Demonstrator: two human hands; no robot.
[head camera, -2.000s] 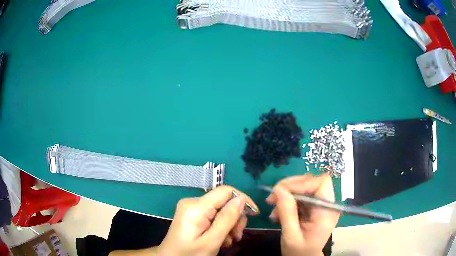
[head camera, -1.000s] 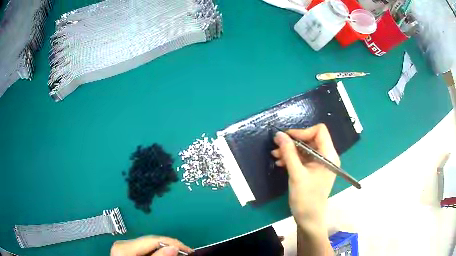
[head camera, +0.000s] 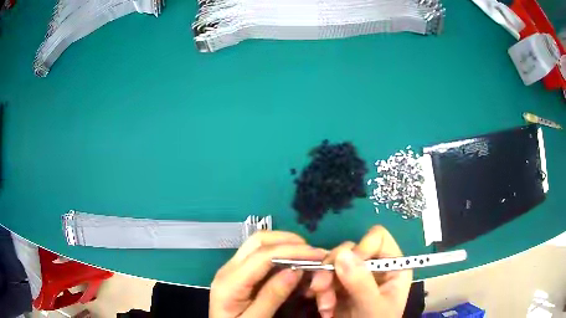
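Observation:
My left hand (head camera: 257, 276) is at the near table edge, its fingertips closed on a small bright metal connector piece (head camera: 296, 268). My right hand (head camera: 366, 273) is close beside it and holds silver tweezers (head camera: 416, 261) with a row of holes; their tips reach over the piece. Fingers hide most of the piece. A loose pile of tiny black pieces (head camera: 332, 180) lies just beyond my hands. A pile of tiny silver pieces (head camera: 400, 183) lies to its right, against a glossy black pad (head camera: 490, 183) with white edge strips and a few silver bits.
Overlapping mesh bands (head camera: 161, 232) lie at the near left. A wide stack of bands (head camera: 316, 22) and another group (head camera: 93, 28) lie at the far side. A white bottle (head camera: 532, 59), a red holder (head camera: 549, 31) and a yellow tool (head camera: 542, 120) are at right. A red stool (head camera: 65, 279) stands below.
My right hand with the tweezers has moved from over the black pad back to my left hand, and the tweezer tips are now at the small piece. The camera view has swung back left.

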